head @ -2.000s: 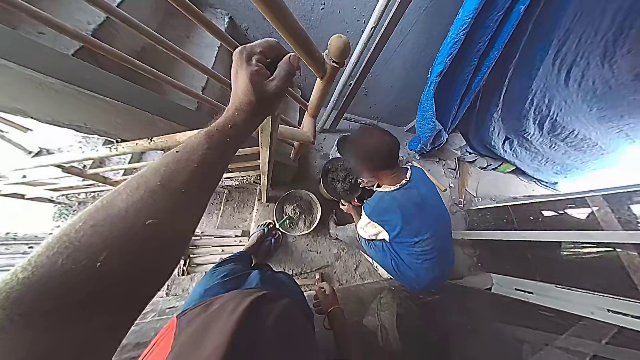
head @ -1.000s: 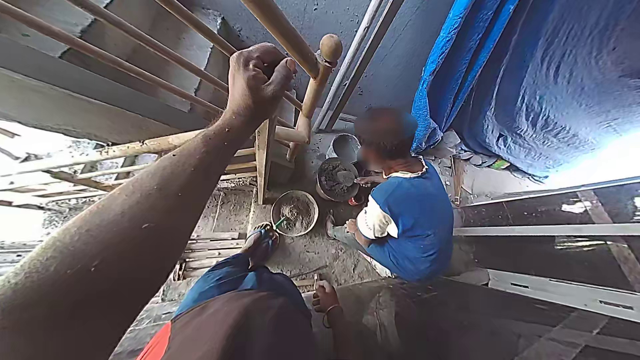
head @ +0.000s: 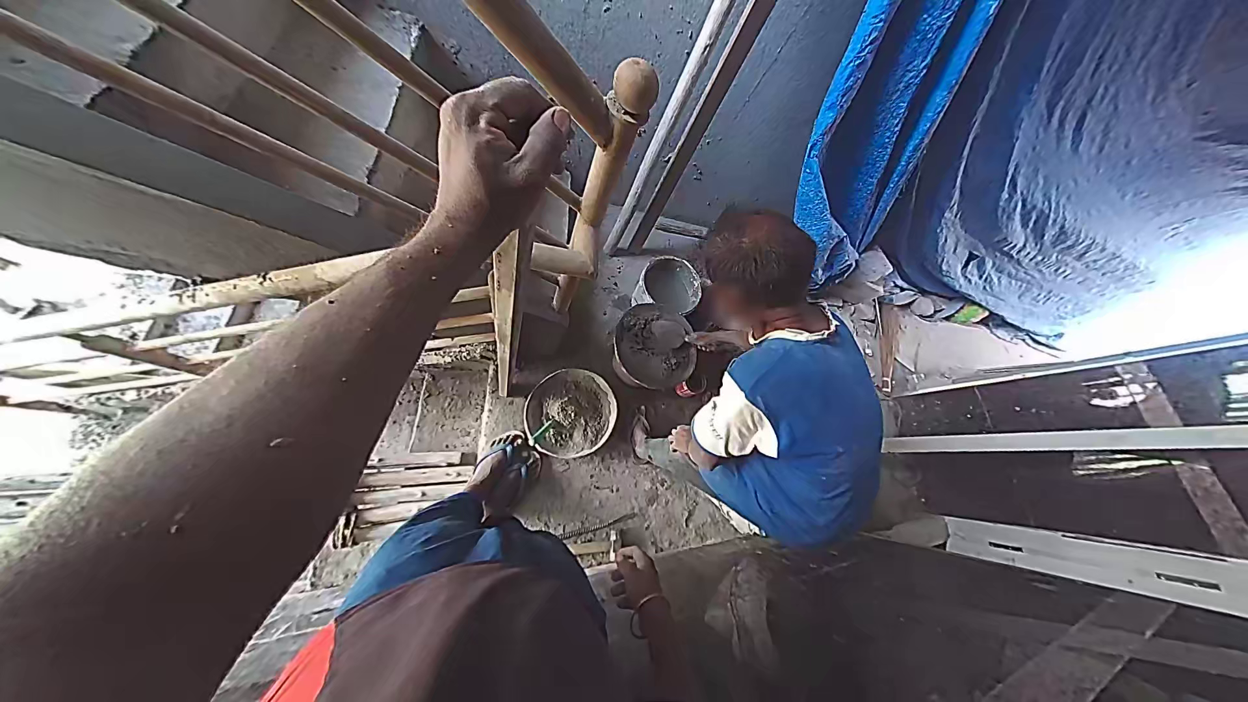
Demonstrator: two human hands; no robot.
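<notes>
My left hand (head: 502, 146) is raised at the wooden stair railing (head: 541, 58), its fingers curled; whether it grips a rail behind it is unclear. Low in the view, my right hand (head: 636, 577) is bent beside my leg, next to a short light-coloured piece (head: 613, 544); a hold on it cannot be made out. Beyond my sandalled foot (head: 507, 473) stands a round container of grey mix (head: 570, 413) with a green thing at its edge. A crouching person in a blue shirt (head: 804, 429) has one hand at a scoop-like tool (head: 663, 336) over a dark bucket (head: 629, 366) of wet grey mix.
A pail of greyish liquid (head: 673, 286) stands behind the bucket. Wooden slats (head: 414, 487) lie left of my foot. Concrete stairs (head: 283, 78) rise at upper left. A blue tarp (head: 1014, 185) hangs at upper right, above rubble (head: 916, 302). Pale metal bars (head: 1063, 441) cross the right side.
The crouching person has leaned back from the bucket, and one of their hands has drawn back from it to the knee. Both of my hands have stayed in about the same place.
</notes>
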